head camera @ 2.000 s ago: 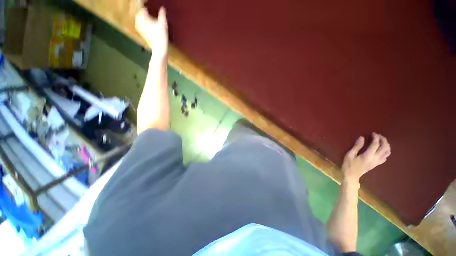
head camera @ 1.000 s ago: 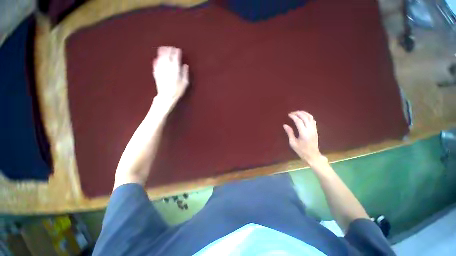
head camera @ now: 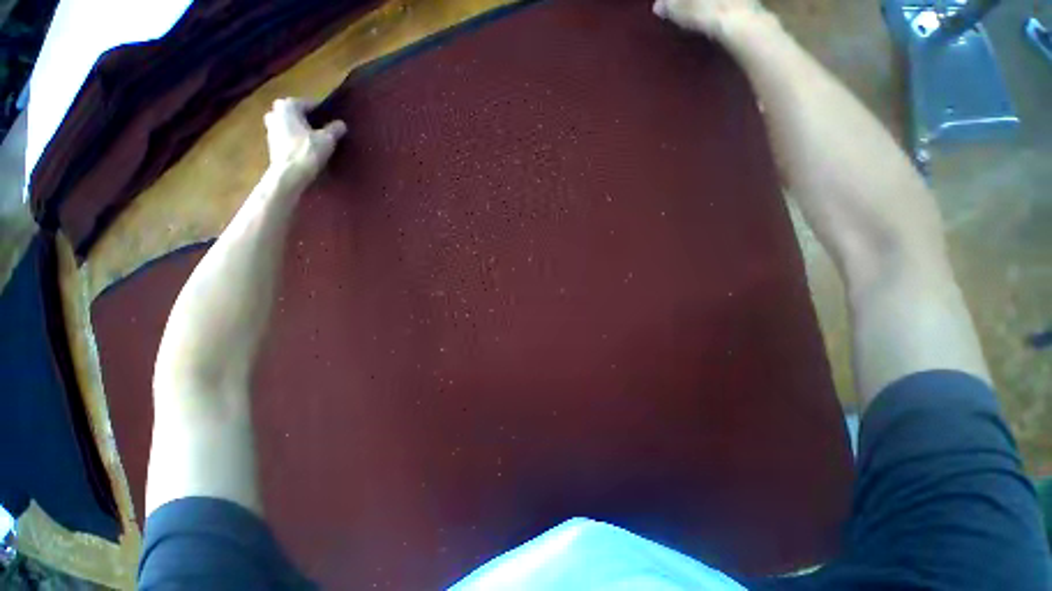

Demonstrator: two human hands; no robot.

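Observation:
A large maroon fabric panel [head camera: 554, 277] spreads in front of me over the wooden table, its far edge at the top of the view. My left hand [head camera: 302, 141] pinches the panel's far left edge, where the cloth bunches a little. My right hand [head camera: 706, 14] is at the panel's far right corner, partly cut off by the picture's top; its fingertips are at the cloth edge. More maroon cloth [head camera: 133, 335] shows left of my left forearm.
A long dark maroon heap of stacked pieces [head camera: 150, 110] lies beyond at the upper left, with white paper [head camera: 98, 52] behind. A navy fabric pile [head camera: 46, 393] is at the left. A grey metal base plate [head camera: 957, 87] stands on the table [head camera: 981, 254] at the upper right.
Both hands have moved from lying on the panel to its far edge, the left now gripping cloth. The view has moved closer, and the navy piece at the far edge no longer shows.

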